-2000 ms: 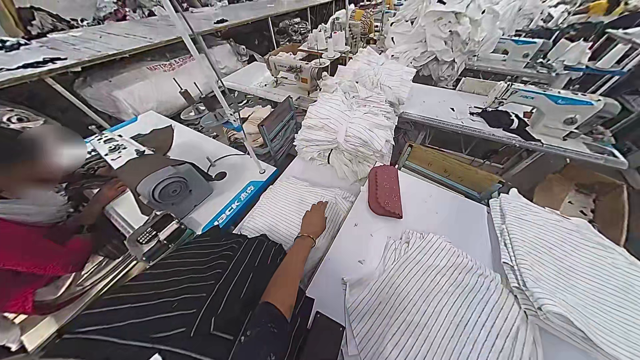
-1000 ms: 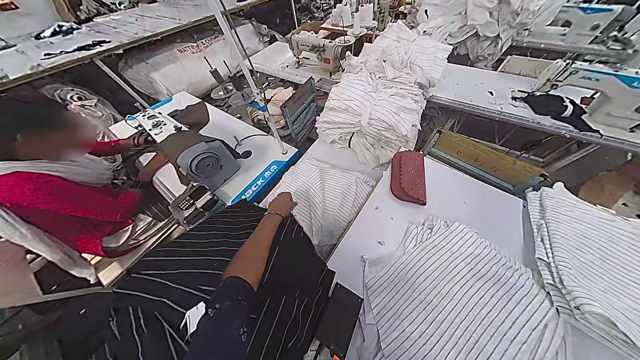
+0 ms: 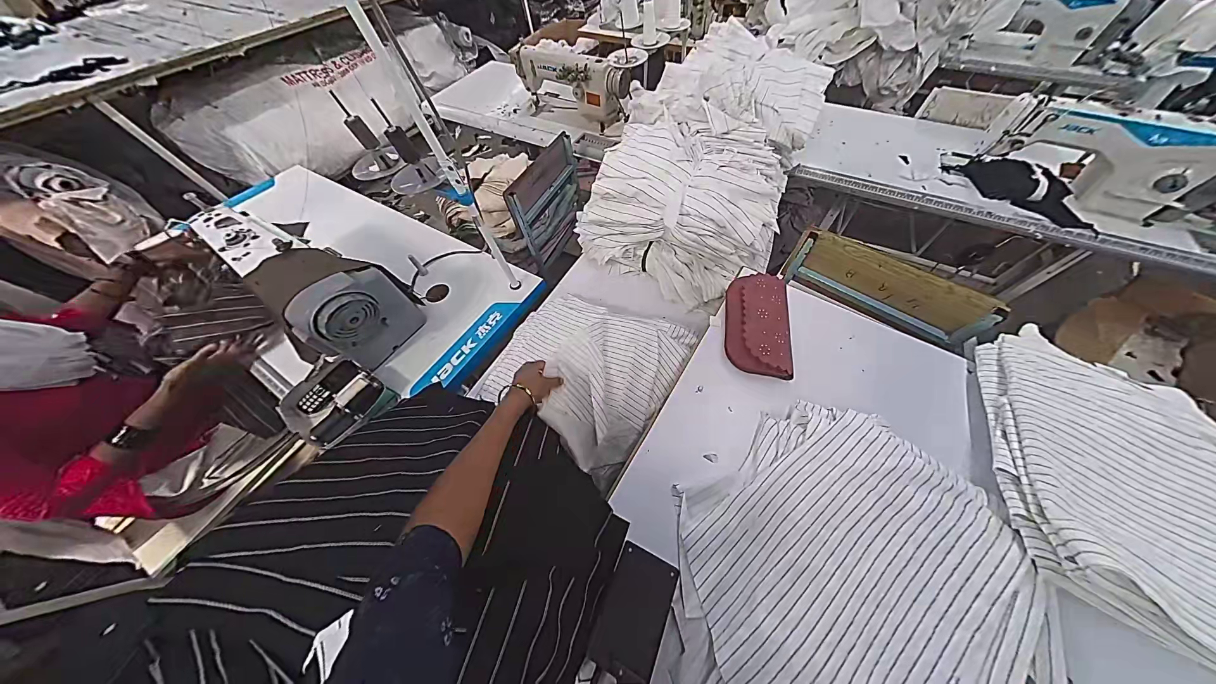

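My left hand [image 3: 539, 382], a bangle at its wrist, reaches from a dark sleeve to the left edge of a white striped fabric piece [image 3: 617, 370]. Its fingers are curled on the cloth, which is creased beside them. Black striped fabric [image 3: 380, 484] lies under and around my forearm. Beyond the piece rises a tall tied bundle of white striped cloth [image 3: 684, 190]. A red scallop-edged purse [image 3: 758, 326] lies on the white tabletop [image 3: 855, 356], with a stack of white striped pieces [image 3: 855, 551] nearer me. My right hand is out of view.
At left, a co-worker's hands [image 3: 214, 361] are beside a sewing machine [image 3: 342, 313] on a blue-edged table. Another fabric stack [image 3: 1111, 475] lies far right. A wooden-topped bench [image 3: 893, 285] stands behind the white table. More sewing machines [image 3: 1121, 157] stand farther back.
My left hand was flat with fingers spread on the white striped fabric two seconds ago; now it is curled at the cloth's left edge. The co-worker has leaned out of view to the left, hands still showing.
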